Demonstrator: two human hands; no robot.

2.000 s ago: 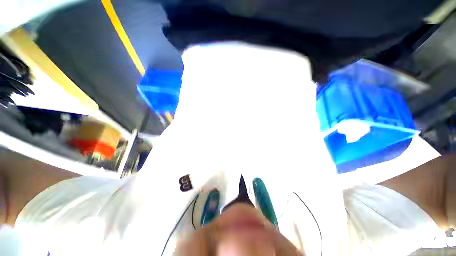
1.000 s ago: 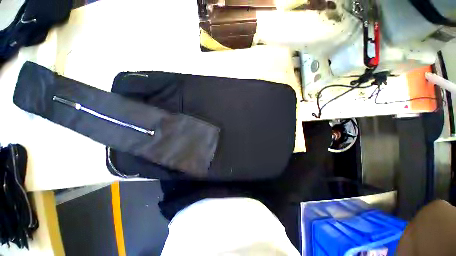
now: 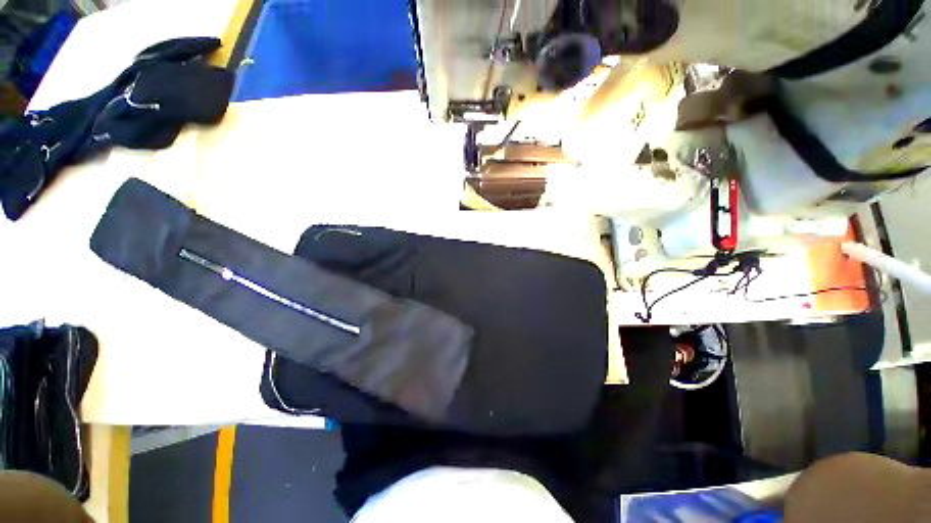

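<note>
A long dark grey strip point(image 3: 174, 271) with a silver zipper lies slantwise over a large black panel point(image 3: 531, 337) with rounded corners. The strip's right end rests on the panel and its left end on the pale table. The zipper slider is near the zip's left part. The panel's lower edge is by my lap. Both pieces lie untouched. Blurred parts of my arms show at the bottom left and bottom right corners. No fingers of my left hand or my right hand can be seen.
The sewing machine head point(image 3: 817, 112) stands at the upper right, with a red-handled tool point(image 3: 726, 215) and tangled black cord point(image 3: 679, 276) below. Black pieces lie at the upper left point(image 3: 168, 97) and lower left point(image 3: 46, 398). A blue bin point(image 3: 694, 511) is partly visible at the bottom right.
The view has risen from my lap to the table and machine. Since one second ago more machine head shows, and an arm part has appeared at bottom left. The strip and panel keep their arrangement.
</note>
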